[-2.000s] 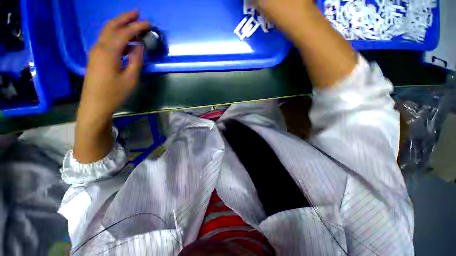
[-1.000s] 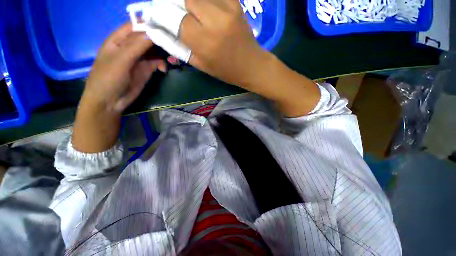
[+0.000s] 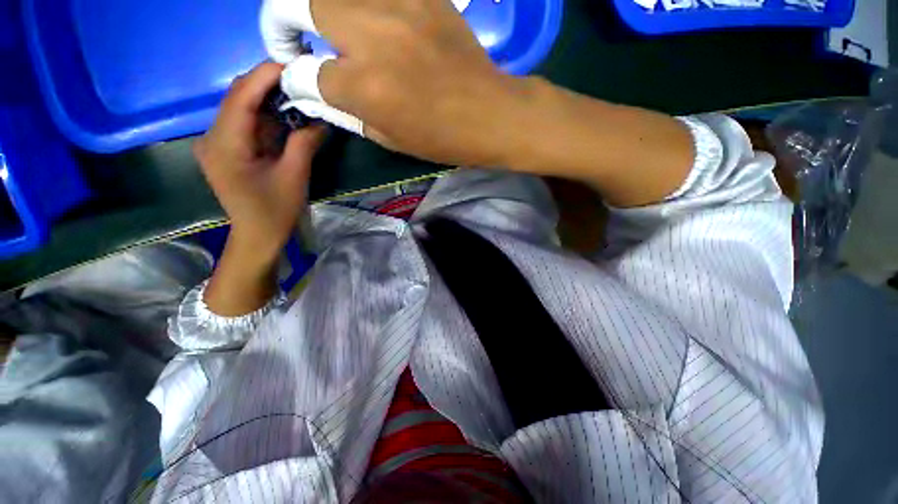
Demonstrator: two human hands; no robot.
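Observation:
My left hand [image 3: 258, 148] is curled around a small black housing [image 3: 288, 110] over the near edge of the large blue tray [image 3: 128, 136]. The housing is mostly hidden by fingers. My right hand [image 3: 394, 74] reaches across from the right. Its fingers wear white finger cots and press at the top of the housing. No separate white part can be told apart from the cots, so whether the right hand holds one is unclear.
A smaller blue tray [image 3: 738, 20] with white parts is cut off at the top right. A blue bin [image 3: 25, 197] stands at the left edge. Clear plastic bags [image 3: 822, 148] lie at the right. Another person's grey clothing [image 3: 79, 364] shows at lower left.
My right hand came from the white parts on the tray's right side to my left hand. The white piece with an opening, seen one second ago, no longer shows. The view has shifted slightly.

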